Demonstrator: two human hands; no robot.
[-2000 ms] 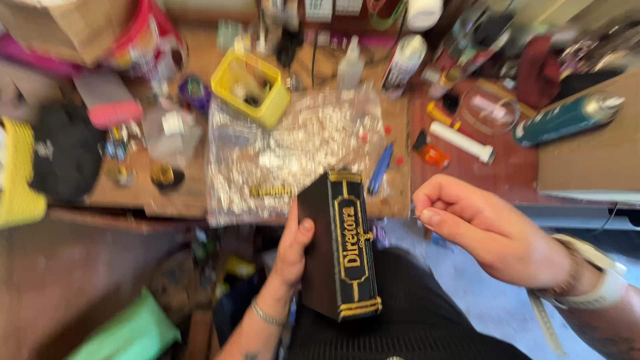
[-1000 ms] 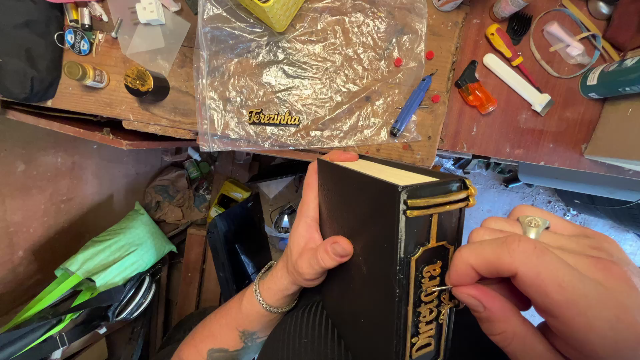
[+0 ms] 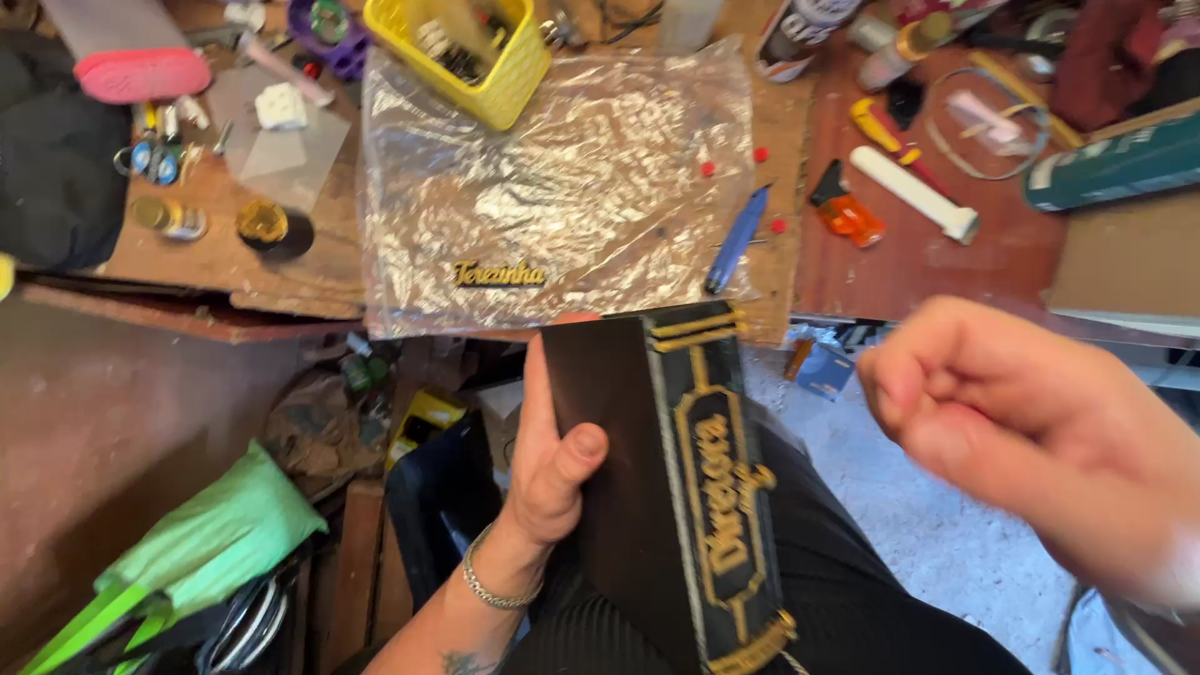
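My left hand [image 3: 553, 459] holds a black book-shaped box [image 3: 614, 469] above my lap, thumb on its flat cover and fingers behind. Its spine faces up and right, with raised gold lettering, a gold frame and gold bands at both ends. My right hand [image 3: 975, 403] is off to the right, apart from the box, blurred, with its fingers curled; whether something small is pinched in them cannot be told. Beyond the box, a gold-and-black lettering piece [image 3: 499, 274] lies on a clear plastic sheet [image 3: 600, 187]. A blue utility knife [image 3: 738, 241] rests at the sheet's right edge.
A yellow plastic basket [image 3: 506, 89] stands on the sheet. Right of it lie an orange lighter [image 3: 847, 208], a white plastic tool [image 3: 914, 194] and a teal bottle [image 3: 1106, 164]. An open gold-paint jar [image 3: 272, 230] and a small bottle [image 3: 169, 217] stand left, near the bench edge.
My right hand was at the lettering on the spine one second ago and has moved off to the right. My left hand still holds the box. The view has shifted.
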